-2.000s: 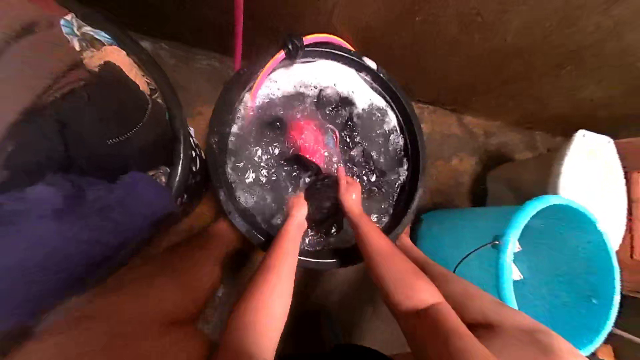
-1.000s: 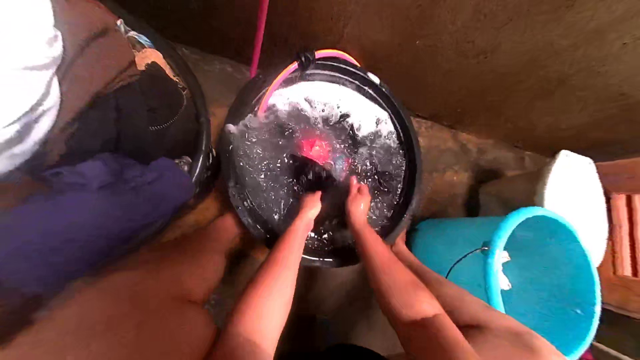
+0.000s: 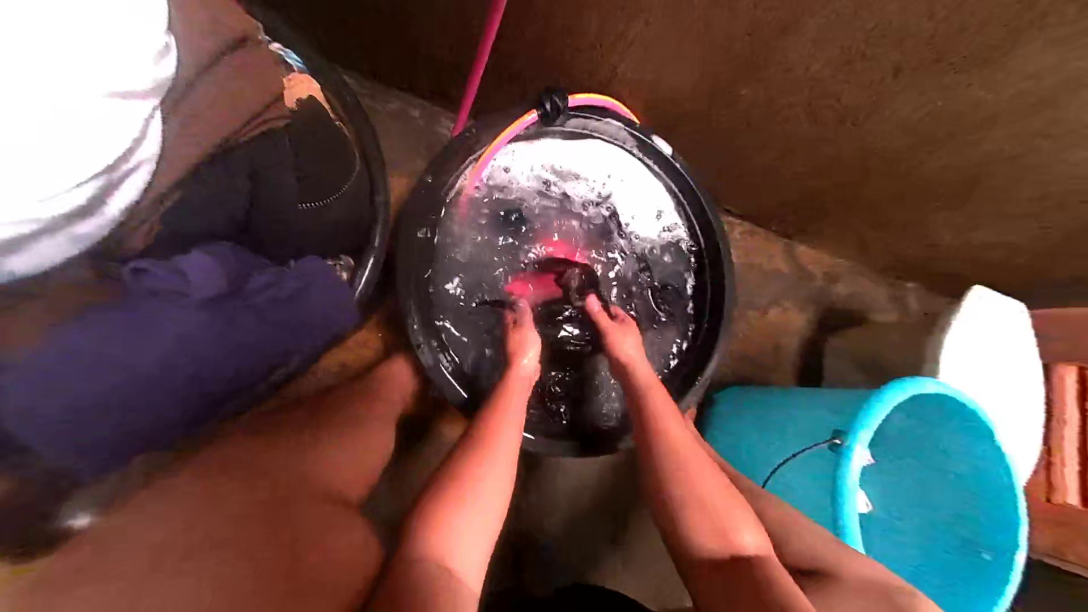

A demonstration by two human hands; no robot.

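Observation:
Soapy water with white foam [image 3: 586, 170] fills a round black tub [image 3: 716, 314]. Both hands are at the water near its middle. My left hand [image 3: 521, 336] is beside a wet piece of red and black cloth [image 3: 535, 287]; its fingers are blurred and partly under water, so its hold is unclear. My right hand [image 3: 616, 333] has its thumb and fingers closed on a dark bunched part of the wet cloth [image 3: 578, 282]. A pink and orange hose [image 3: 510, 136] with a black knotted tie [image 3: 553, 105] curves over the far rim.
At the left, another black tub [image 3: 374, 187] holds dark clothes [image 3: 263, 187] and a purple cloth [image 3: 195, 331]. White fabric [image 3: 76, 127] covers the upper left corner. A turquoise bucket [image 3: 790, 425] lies at the lower right, by a white object [image 3: 990, 365]. A brown wall [image 3: 850, 110] runs behind.
My hands have moved farther apart, and the dark cloth now shows bunched at my right hand. White fabric at the upper left, absent two seconds ago, is in view.

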